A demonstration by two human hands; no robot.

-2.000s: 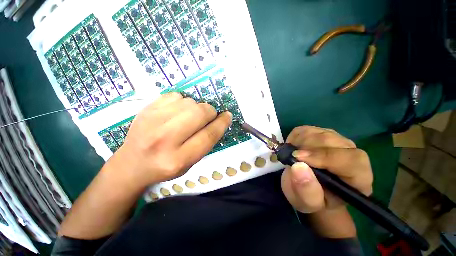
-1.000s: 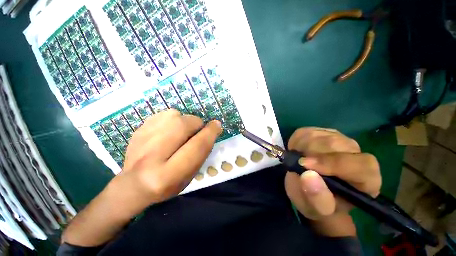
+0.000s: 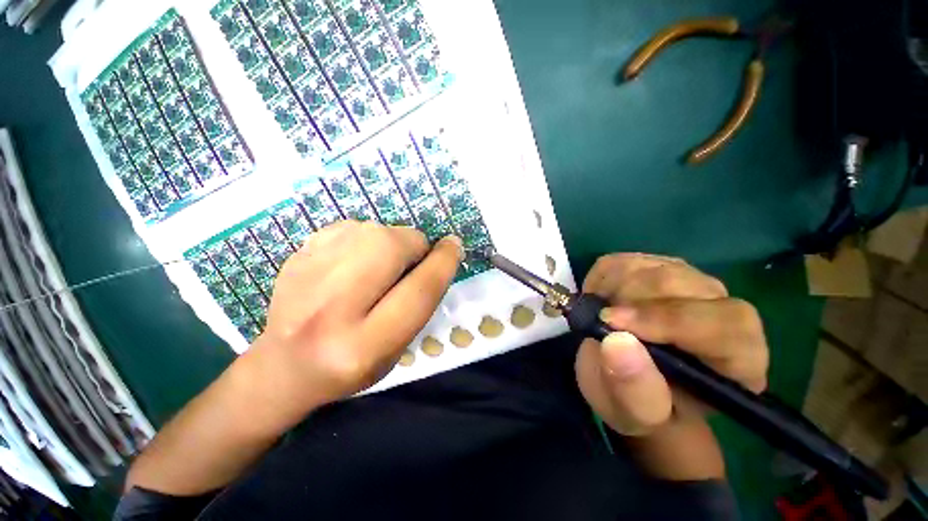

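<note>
Green PCB panels [image 3: 168, 117] lie on a white tray [image 3: 499, 153] with tan holes along its near edge. My left hand [image 3: 351, 305] rests over the nearest panels, thumb and fingertips pinched near its right end. A thin solder wire [image 3: 102, 277] runs from the left edge toward this hand; its end at the fingertips is too small to tell clearly. My right hand [image 3: 672, 346] holds the black soldering iron [image 3: 733, 402] like a pen. The iron's metal tip is at the right end of the nearest panel, just right of my left fingertips.
Orange-brown handled pliers [image 3: 751, 112] lie open on the green mat [image 3: 600, 193] at the upper right. A black box [image 3: 855, 81] with a plugged cable is at the right edge. Stacked trays [image 3: 61, 336] stand at left. Brown cardboard [image 3: 875, 336] shows at lower right.
Since two seconds ago the tray has shifted slightly left in view, and my left hand has moved slightly down, uncovering more of the nearest panels. The iron tip stays near the panel's right end.
</note>
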